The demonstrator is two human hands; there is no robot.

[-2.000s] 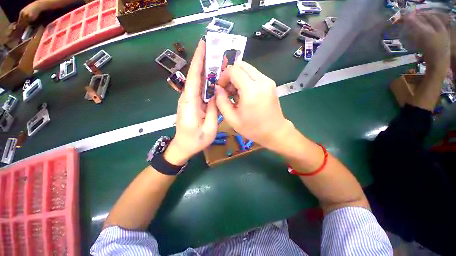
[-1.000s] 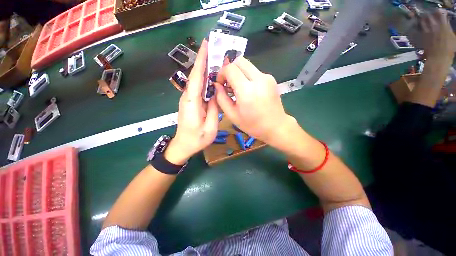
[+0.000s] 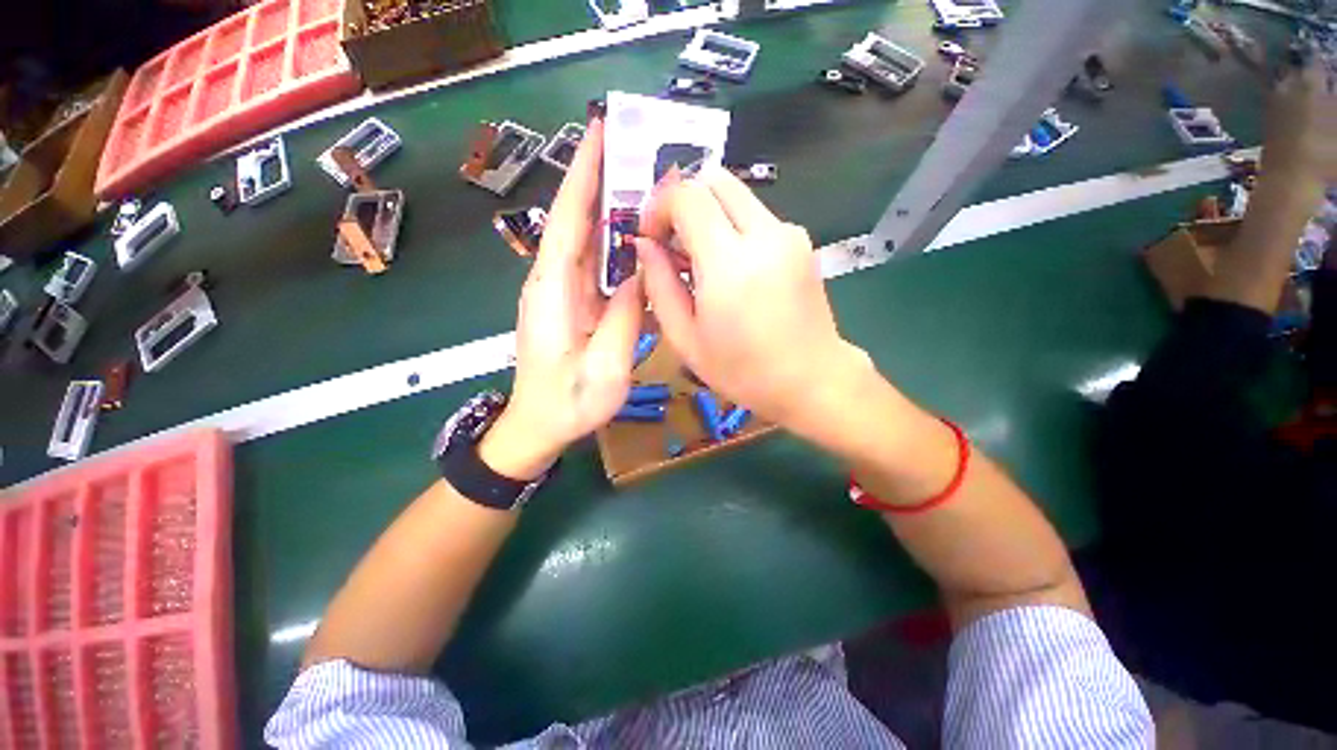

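My left hand (image 3: 565, 330) holds a white plastic housing (image 3: 634, 139) upright in front of me, palm along its left side. The housing has a window near its upper right and a small compartment with dark and red parts at its lower end. My right hand (image 3: 741, 286) has its thumb and fingertips at this compartment; whether they pinch a small part cannot be told. Below the hands an open cardboard box (image 3: 660, 450) holds several blue cylinders (image 3: 713, 413). My hands partly hide the box.
Housings with coppery parts lie on the green belt (image 3: 469, 279) behind a pale metal rail (image 3: 367, 384). A grey post (image 3: 982, 132) slants at right. Pink trays stand at near left (image 3: 220, 586) and upper left (image 3: 235, 88). A neighbour's arm (image 3: 1276, 220) reaches in at right.
The housings on the belt have shifted to the right. My hands stay nearly in place, with small finger movements at the compartment. The neighbour's hand has moved towards the right edge.
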